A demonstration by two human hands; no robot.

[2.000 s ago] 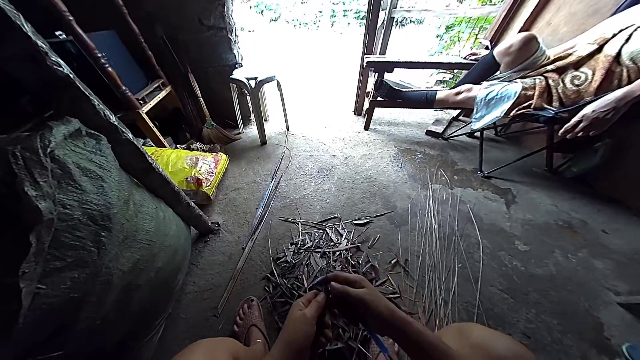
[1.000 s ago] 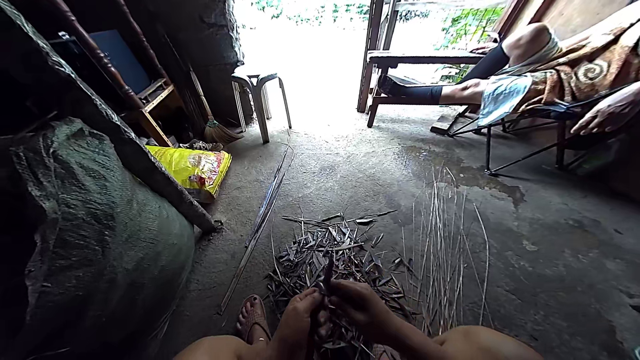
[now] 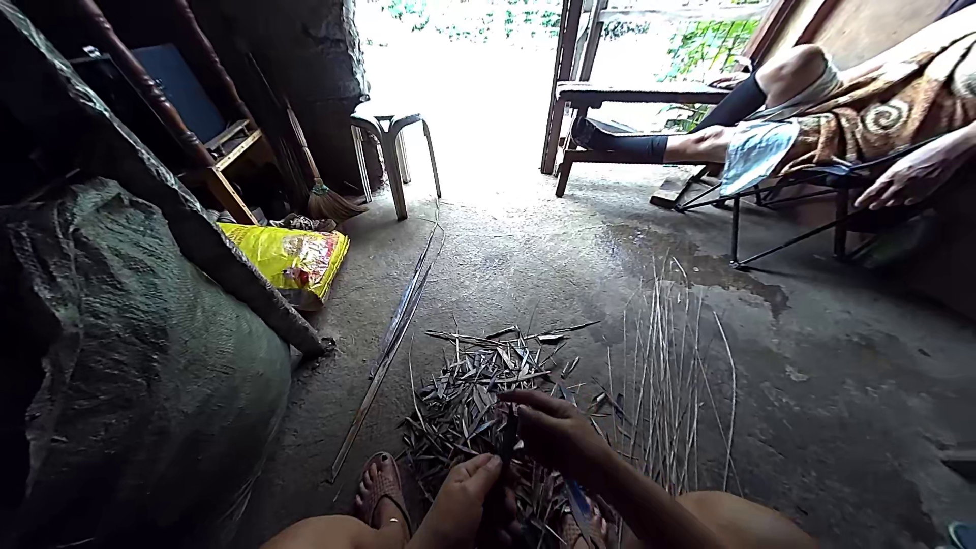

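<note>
My left hand (image 3: pixel 467 492) is closed around a dark, narrow piece (image 3: pixel 509 435) that points up over a heap of dry leaf scraps (image 3: pixel 476 396). Just above and to the right of it, my right hand (image 3: pixel 550 427) has its fingers at the upper part of the dark piece; whether it grips it is hard to tell. A bluish strip (image 3: pixel 576 499) hangs below my right forearm. Thin stripped leaf ribs (image 3: pixel 667 381) lie on the floor at the right, and a bundle of long leaf strips (image 3: pixel 394 335) lies at the left.
At the left are a large woven sack (image 3: pixel 175 335), a slanting pole (image 3: pixel 252 297), a yellow printed sack (image 3: pixel 293 255), a broom (image 3: pixel 328 202) and a stool (image 3: pixel 393 130). A person (image 3: pixel 778 137) reclines in a folding chair (image 3: pixel 789 244) at the right, legs on a wooden bench (image 3: pixel 640 93).
My right hand has moved up and its fingers have spread somewhat. My left hand remains low over the heap.
</note>
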